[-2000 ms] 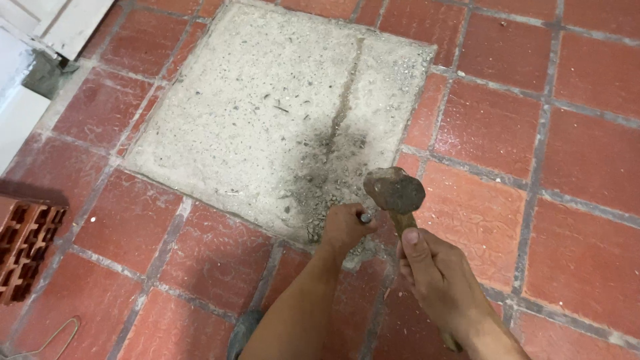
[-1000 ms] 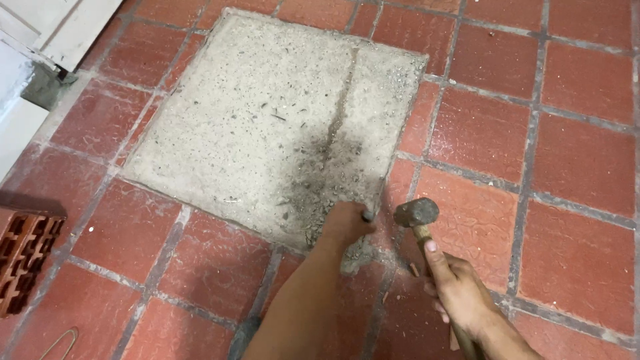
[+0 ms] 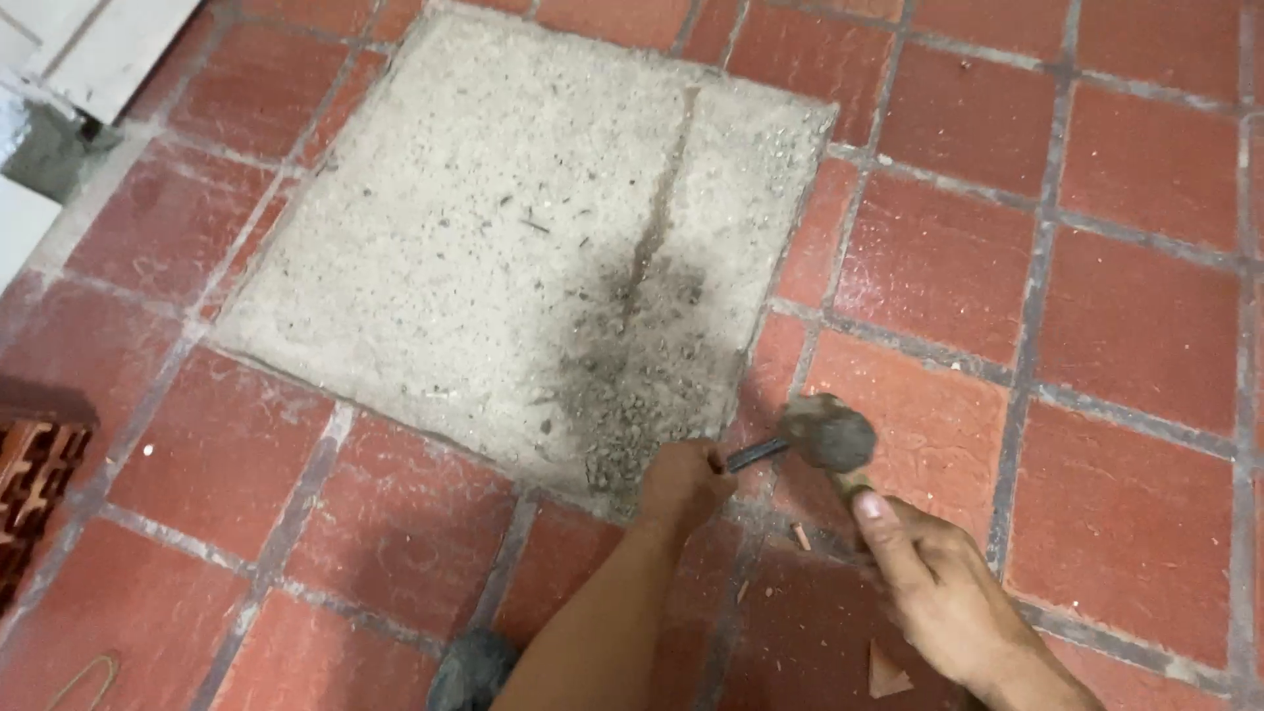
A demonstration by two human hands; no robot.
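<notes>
My left hand (image 3: 683, 486) is closed around a dark metal bar, likely a chisel (image 3: 758, 454), at the near right edge of a square concrete patch (image 3: 474, 237). The tool's tip is hidden by the hand. My right hand (image 3: 933, 568) grips the wooden handle of a hammer (image 3: 829, 433), whose grey, worn head is at the chisel's struck end. Grey rubble (image 3: 642, 420) and dark, loose dust lie on the patch just beyond my left hand. A narrow groove (image 3: 667, 202) runs away from the rubble across the concrete.
Red clay floor tiles (image 3: 938, 247) with grey joints surround the patch. A hollow clay brick (image 3: 39, 474) lies at the left edge. Broken tile chips (image 3: 886, 671) lie near my right hand. A dark shoe (image 3: 472, 671) shows at the bottom; a white panel (image 3: 118, 54) stands top left.
The hammer head is now against the chisel's end, where a gap showed one second ago. More of the chisel shows beyond my left hand.
</notes>
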